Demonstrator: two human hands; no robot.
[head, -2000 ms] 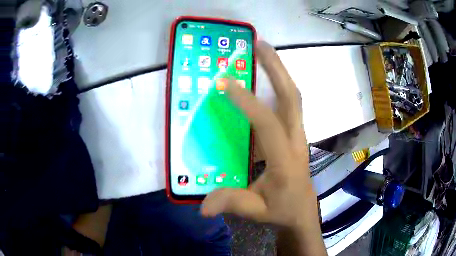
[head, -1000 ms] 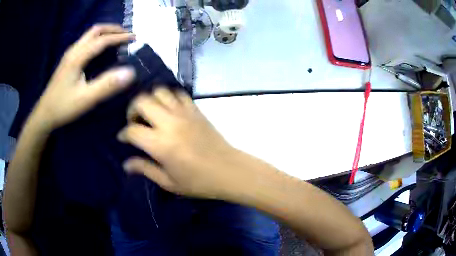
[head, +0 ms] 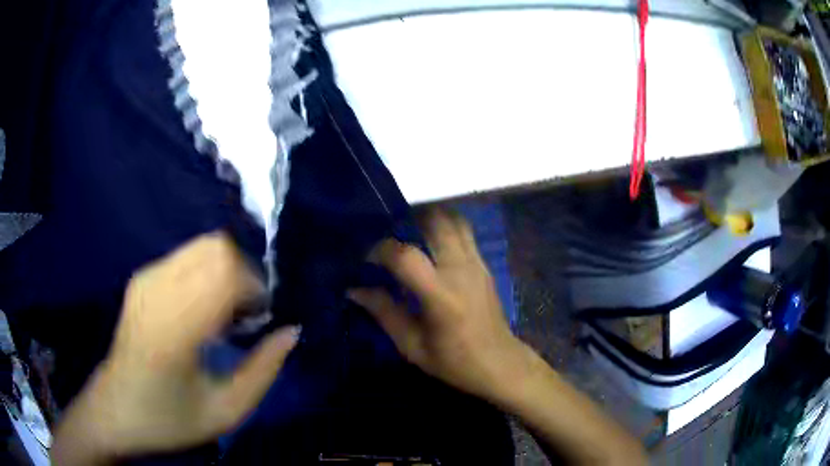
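Observation:
A dark navy garment panel [head: 100, 173] covers the left side and my lap. A white lining piece [head: 223, 73] with frayed grey overlocked edges runs down over it. A folded navy edge with a pale stitch line runs down to my right hand. My left hand [head: 187, 350], blurred, is at the lower end of the white piece, with thumb and fingers bent round the cloth. My right hand [head: 446, 305], also blurred, has its fingers on the navy edge just below the table's front edge.
The white table [head: 546, 100] spans the upper middle. A red strap [head: 641, 109] hangs over its front edge. A yellow parts box [head: 769, 96] with small metal parts stands at the upper right. Below right are a curved white and black part [head: 673, 287] and a blue round item [head: 790, 310].
The view has tilted down, and the phone and machine parts are out of view. Both hands have moved from the bunched cloth to lower over my lap, further apart. The white piece shows longer.

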